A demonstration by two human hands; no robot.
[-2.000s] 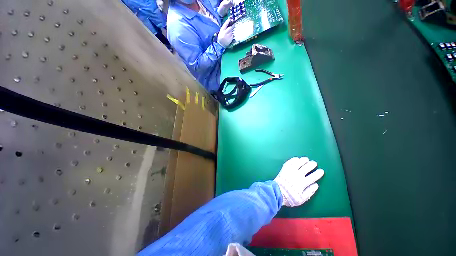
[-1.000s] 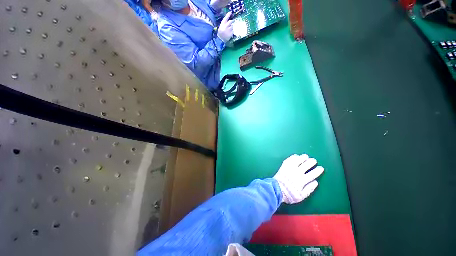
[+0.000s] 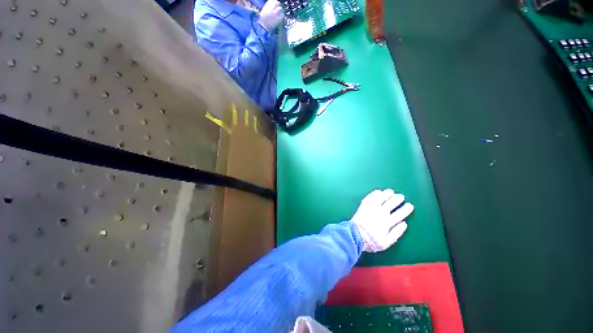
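My left hand (image 3: 382, 221), in a white knit glove below a blue sleeve, is palm down on the green bench mat (image 3: 344, 156). Its fingers are spread and it holds nothing. Just below it lies a flat red mat (image 3: 390, 281), with part of a green circuit board (image 3: 380, 319) on it, cut off by the bottom edge. My hand does not touch the board. My right hand is not in view.
A black coil (image 3: 297, 110), small cutters (image 3: 338, 90) and a metal block (image 3: 325, 62) lie further up the bench. A person in blue (image 3: 235, 39) handles a circuit board (image 3: 318, 21). A perforated metal panel (image 3: 78, 195) stands left; a dark green belt (image 3: 487, 195) runs right.
The view has shifted, so the bench things sit a little higher and further left, and more of the near board shows. My left hand stays flat on the mat.
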